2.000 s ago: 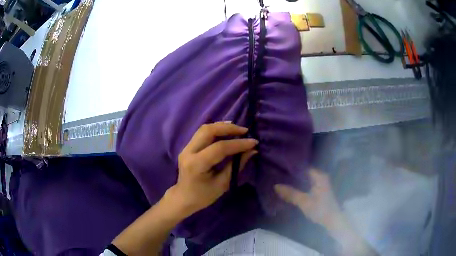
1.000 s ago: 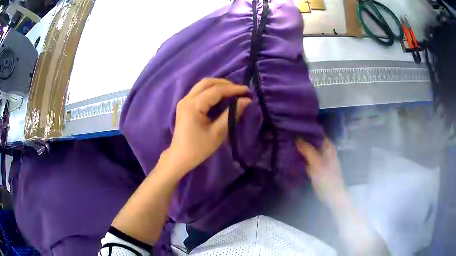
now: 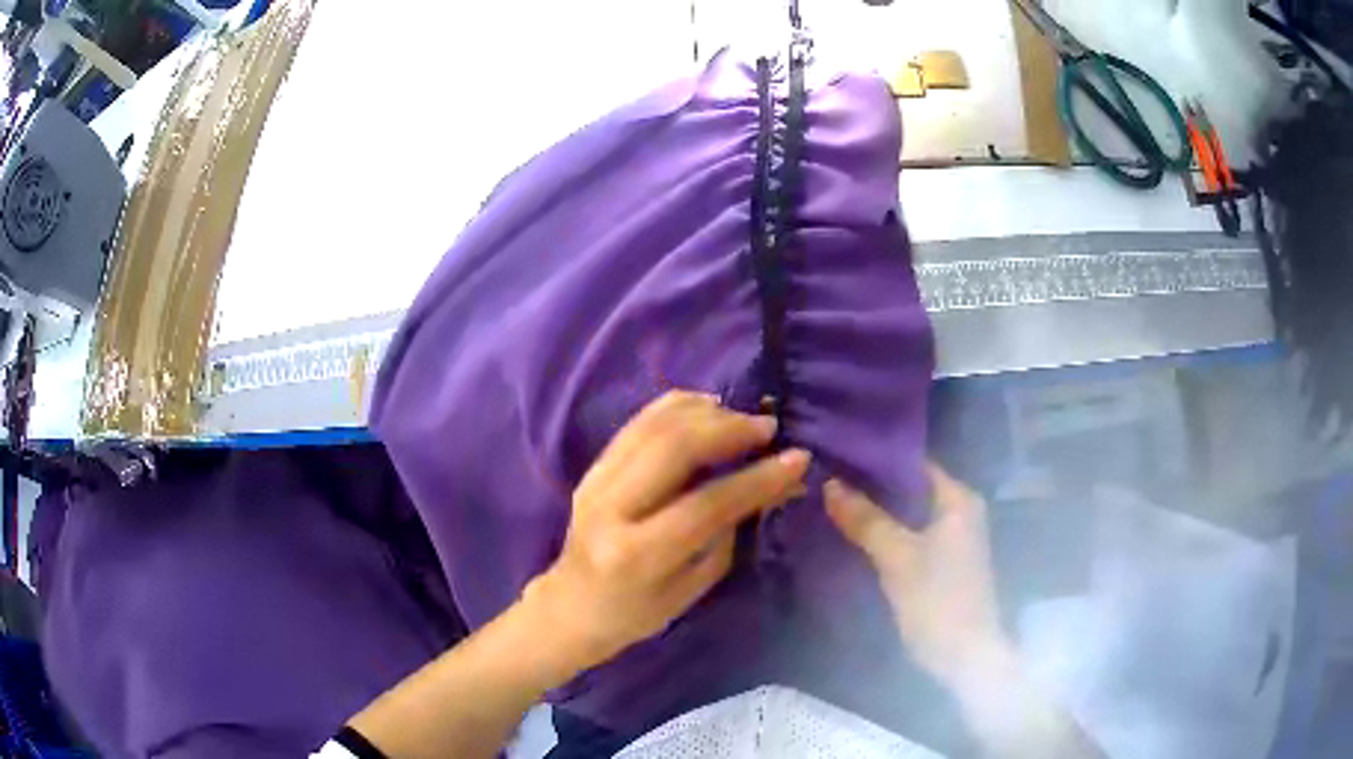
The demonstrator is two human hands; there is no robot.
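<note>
The purple fabric lies over the table edge, gathered in small wrinkles along two black strips that run up to the presser foot. My left hand pinches the black strip against the cloth near the table's front edge, fingertips on the strip. My right hand, partly hazy, holds the fabric's right edge between thumb and fingers, just right of the strips.
Green-handled scissors and orange-red snips lie at the upper right. Yellow-tan blocks sit right of the foot. A measuring scale runs along the front edge. Brown tape and darker purple cloth are at left.
Over the last second, my left hand has moved down and right, from lifting a loose strip to pressing it on the cloth. The strips look straighter and closer together. My right hand has shifted slightly down.
</note>
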